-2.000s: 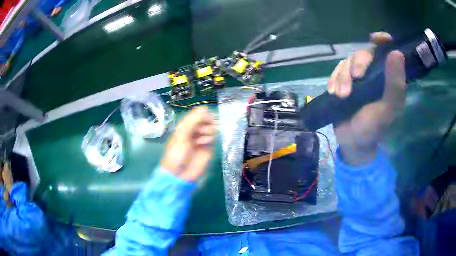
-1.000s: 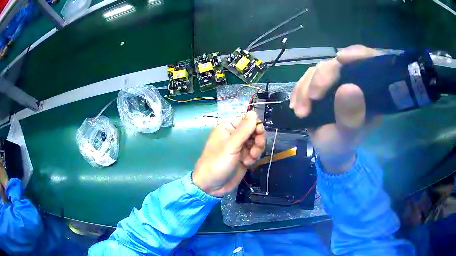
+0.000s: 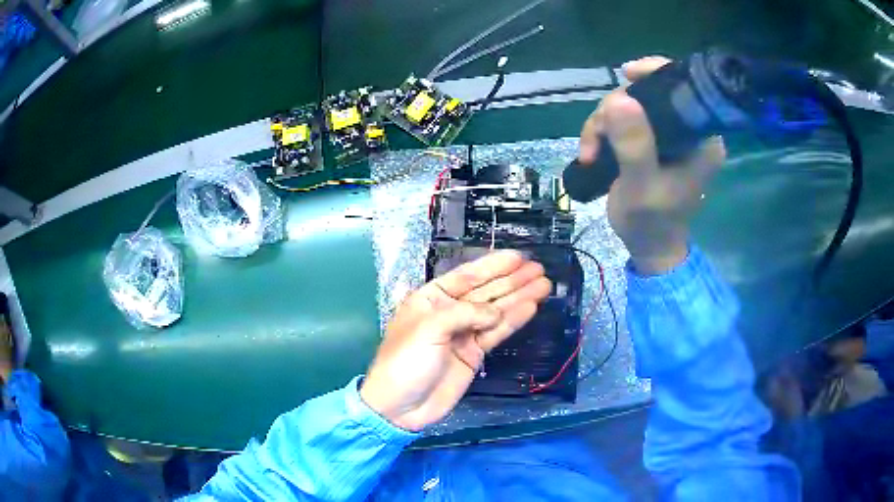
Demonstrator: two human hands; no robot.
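Note:
The black device housing (image 3: 549, 338) lies on a bubble wrap sheet (image 3: 397, 211) on the green bench, with white, red and black wires around it. My left hand (image 3: 456, 338) is palm up over the housing's left part, fingers extended, and hides part of it. I cannot make out any screw in it. My right hand (image 3: 647, 167) is raised to the right of the housing and grips the thick black electric screwdriver (image 3: 676, 108), which is partly blurred. The screwdriver's lower end is near the housing's upper right corner. Its black cord curves down at the right.
Three power supply boards (image 3: 346, 120) with yellow blocks stand in a row along the pale rail (image 3: 225, 155); grey-white leads stick out from the right one. Two clear plastic bundles (image 3: 223, 208) lie at left. A blue sleeve of another person (image 3: 34, 426) shows at lower left.
My left hand has gone from pinched fingers at the housing's upper left to palm up, lower over it. My right hand has lifted the screwdriver away from the housing. The view has shifted to the right.

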